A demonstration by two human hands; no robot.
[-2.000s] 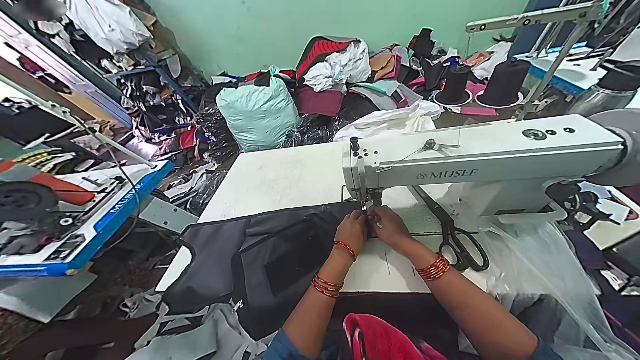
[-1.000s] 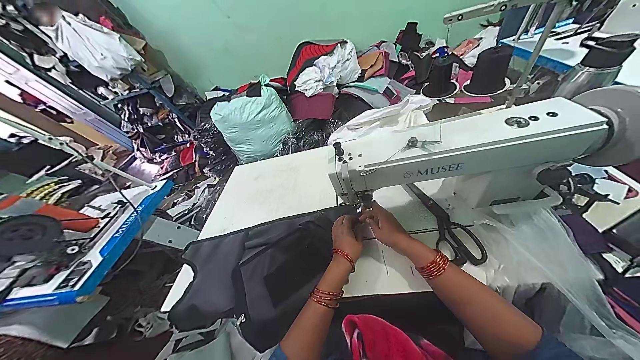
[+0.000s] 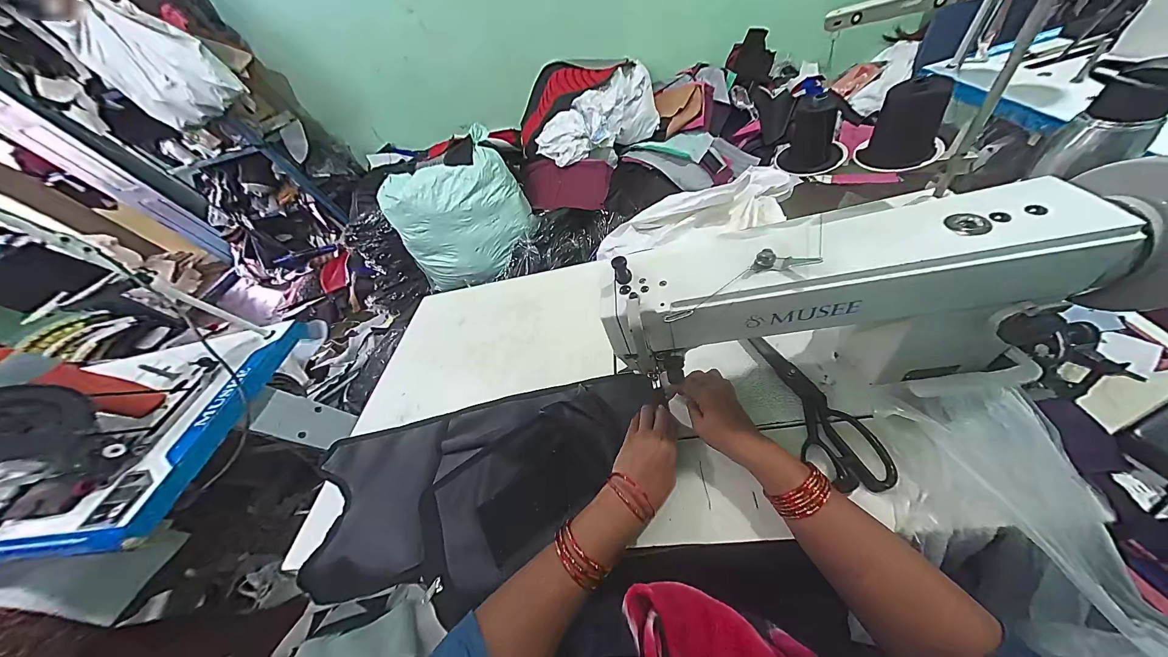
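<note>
A white sewing machine stands across the white table. Dark grey fabric with black edging lies left of its needle, its right end reaching under the presser foot. My left hand rests on the fabric's edge just in front of the foot, fingers bent over it. Close at the right of the foot, my right hand has thumb and fingers together by the cloth's edge; whether it pinches the cloth is hidden. Black-handled scissors lie right of my right hand, beneath the machine's arm.
Behind the table are a pale green stuffed bag, a heap of cloth pieces and black thread cones. Clear plastic sheeting hangs over the right front edge. Another machine with a blue-edged table stands at left.
Both hands stay beside the presser foot, with only small finger shifts. The view has moved slightly.
</note>
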